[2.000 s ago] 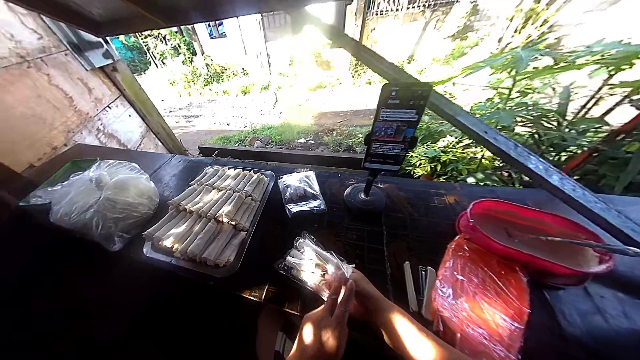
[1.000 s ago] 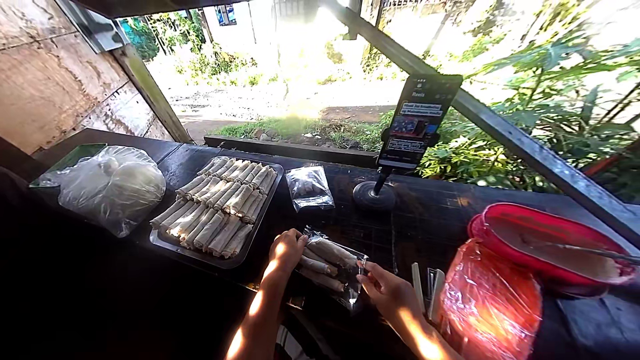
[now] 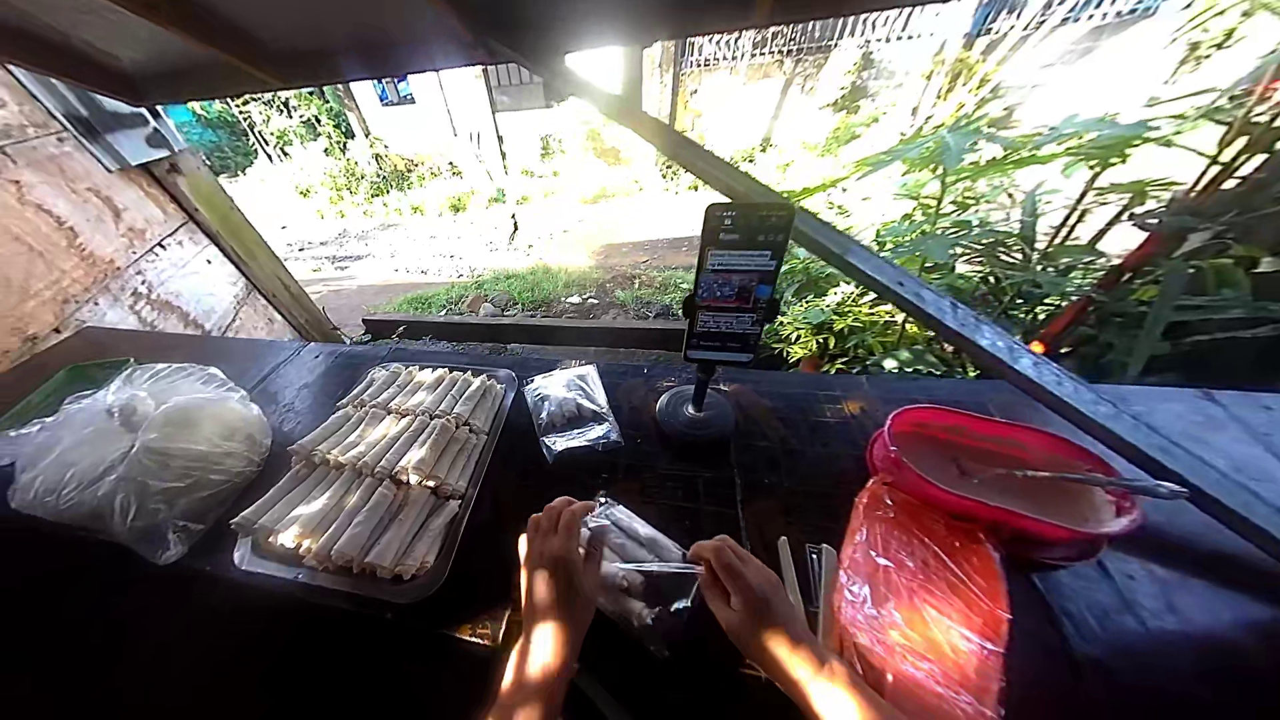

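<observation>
A clear plastic bag with several pale rolls (image 3: pixel 630 560) lies low in the middle of the dark table. My left hand (image 3: pixel 560 560) grips the bag's left side. On its right, my right hand (image 3: pixel 735 590) pinches the plastic, which is drawn into a tight fold between the two hands. Left of my hands, a metal tray (image 3: pixel 440 585) bears rows of stacked rolls in wrappers (image 3: pixel 385 450). Behind my hands lies a flat clear plastic packet (image 3: pixel 572 405), its contents unclear.
A phone (image 3: pixel 738 280) stands on a round-based holder (image 3: pixel 695 415). At right are a red tub (image 3: pixel 1000 410) of pale paste with a utensil, a red plastic bag (image 3: pixel 925 600) and pale sticks (image 3: pixel 790 575). A filled clear bag (image 3: pixel 150 450) lies far left. A slanted beam (image 3: pixel 900 290) crosses the right.
Two seconds ago my hands were close together at the bag; now they are apart at its two sides. Since one second ago, a tight fold of plastic has come to show between them.
</observation>
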